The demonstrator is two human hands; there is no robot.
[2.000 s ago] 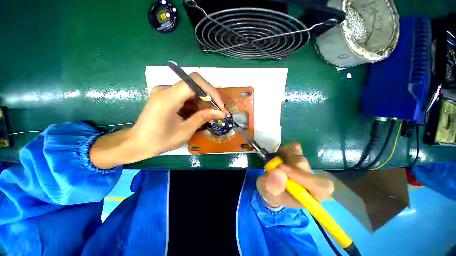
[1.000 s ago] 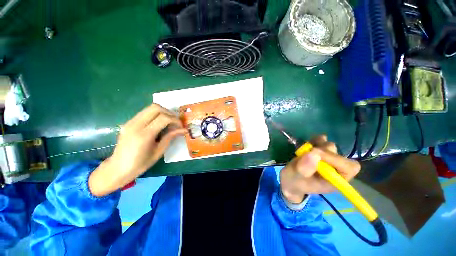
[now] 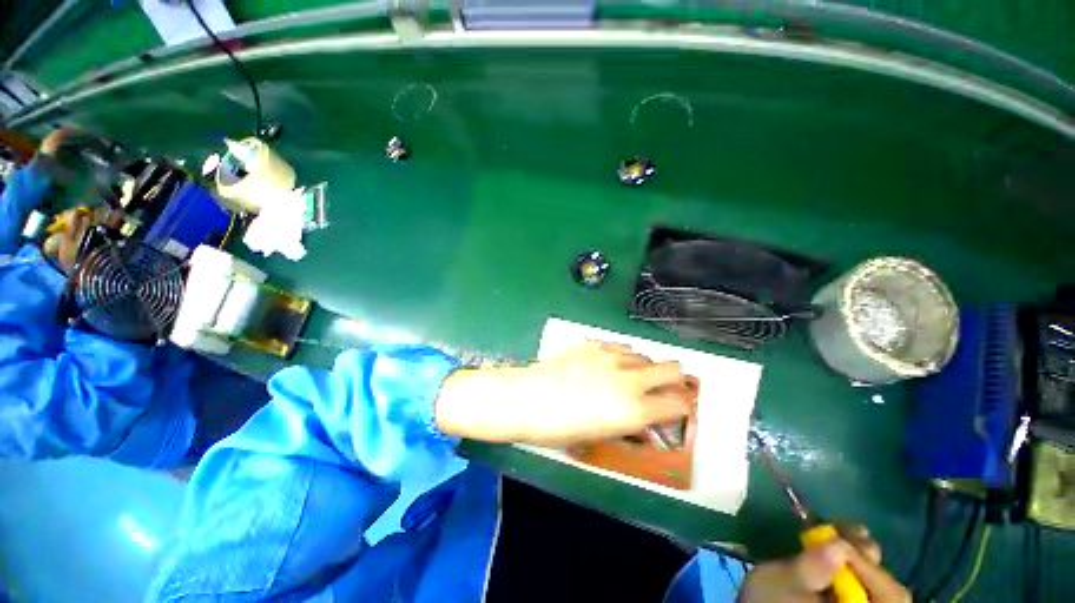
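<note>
The orange fixture plate [image 3: 642, 463] lies on white paper [image 3: 729, 406]. My left hand [image 3: 589, 395] lies palm down over its upper left part and hides the round centre. A small dark and shiny patch shows under the fingertips. I cannot tell whether the fingers hold anything; no tweezers are visible. My right hand [image 3: 825, 569], cut off by the bottom edge, is shut on the yellow handle of the soldering iron [image 3: 822, 538]. The iron's tip is right of the paper, off the plate.
Round boards [image 3: 591, 269] stand left of and behind the black fan [image 3: 719, 289]. A crusted grey tin [image 3: 884, 320] and blue station [image 3: 964, 401] are right. A wire reel holder [image 3: 242, 309] is left, beside another worker's blue sleeve [image 3: 71, 365] and fan. A metal rail crosses the back.
The view has swung, showing more bench to the left and back. My left hand has moved from the plate's left edge over its centre. Tweezers seen two seconds ago no longer show.
</note>
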